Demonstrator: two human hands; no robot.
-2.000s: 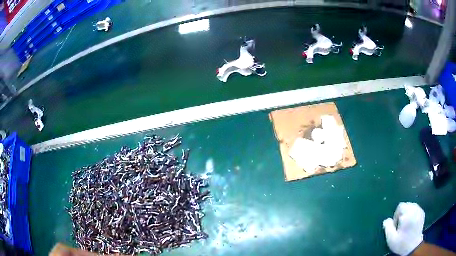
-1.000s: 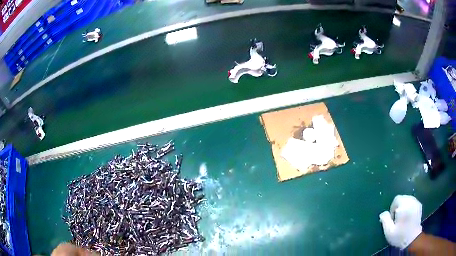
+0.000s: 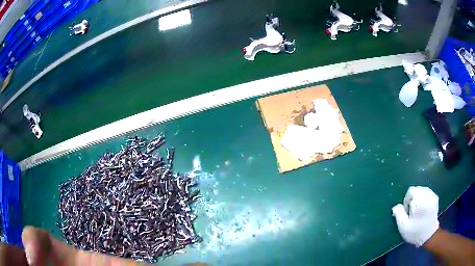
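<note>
A large loose pile of small dark and silver metal pins (image 3: 127, 202) lies on the green bench at the left. My left hand (image 3: 54, 253) is bare and cut off by the bottom left edge, just below the pile; whether it holds anything is hidden. My right hand (image 3: 418, 215), in a white knit glove, is at the lower right by the bench edge. Its fingers are curled and its palm is hidden; no object shows in it. A tan cardboard square (image 3: 271, 115) with thick white grease (image 3: 316, 132) lies between the hands, near the pale rail.
White units (image 3: 270, 42) lie spaced along the dark green conveyor (image 3: 172, 67) beyond the pale rail (image 3: 219, 97). Blue crates stand at left (image 3: 11, 197) and right (image 3: 455, 62). A crumpled white heap (image 3: 440, 93) and a dark flat phone (image 3: 441, 134) lie at right.
The view has shifted, so the bench and belt sit higher in the picture. More of my left hand shows at the bottom left. My right hand stays near the bench edge.
</note>
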